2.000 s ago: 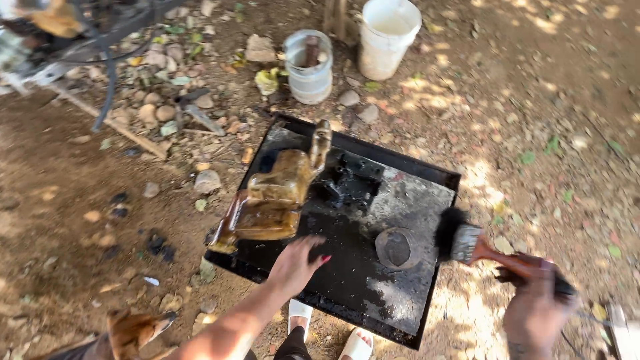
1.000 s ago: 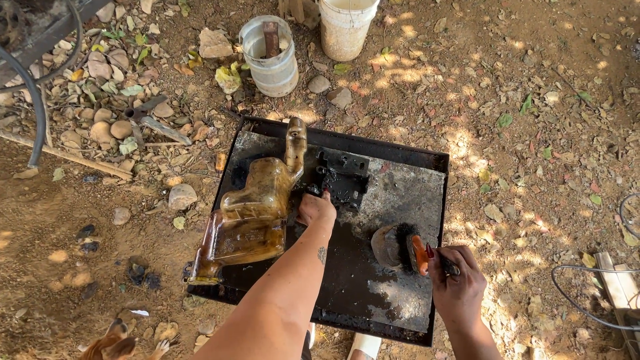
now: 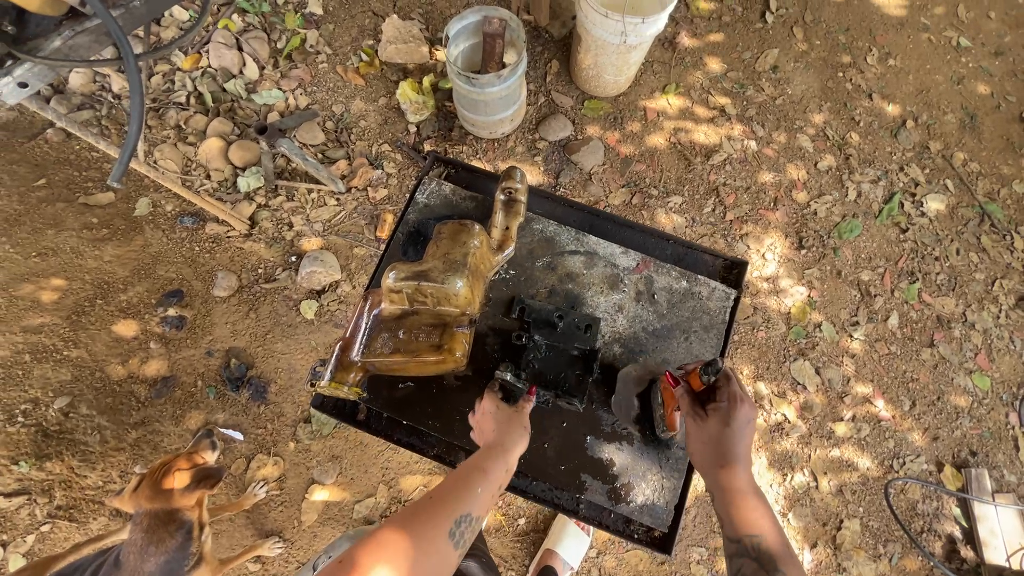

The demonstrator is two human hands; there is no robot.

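Observation:
My left hand (image 3: 502, 418) grips the lower left corner of a black, wet bracket-like part (image 3: 558, 352) that lies in a shallow black metal tray (image 3: 640, 236). In my right hand (image 3: 718, 424) is a paintbrush with an orange handle (image 3: 668, 408); its bristles are down at a round, dark-filled container (image 3: 632, 396) in the tray, and their tips are hidden. A stained, yellow-brown translucent plastic reservoir (image 3: 436, 308) lies along the tray's left side, its neck toward the far edge.
Beyond the tray stand a cut plastic container (image 3: 488, 96) with a brown object inside and a white bucket (image 3: 616, 48). A dog (image 3: 176, 500) is at the lower left. Stones (image 3: 319, 270), a hose (image 3: 132, 104) and a wooden stick (image 3: 144, 168) lie left; boards (image 3: 988, 512) lie lower right.
The black part has moved toward me, away from the tray's far edge, with my left hand on it. My right hand has brought the brush from beyond the tray's right edge to the round container.

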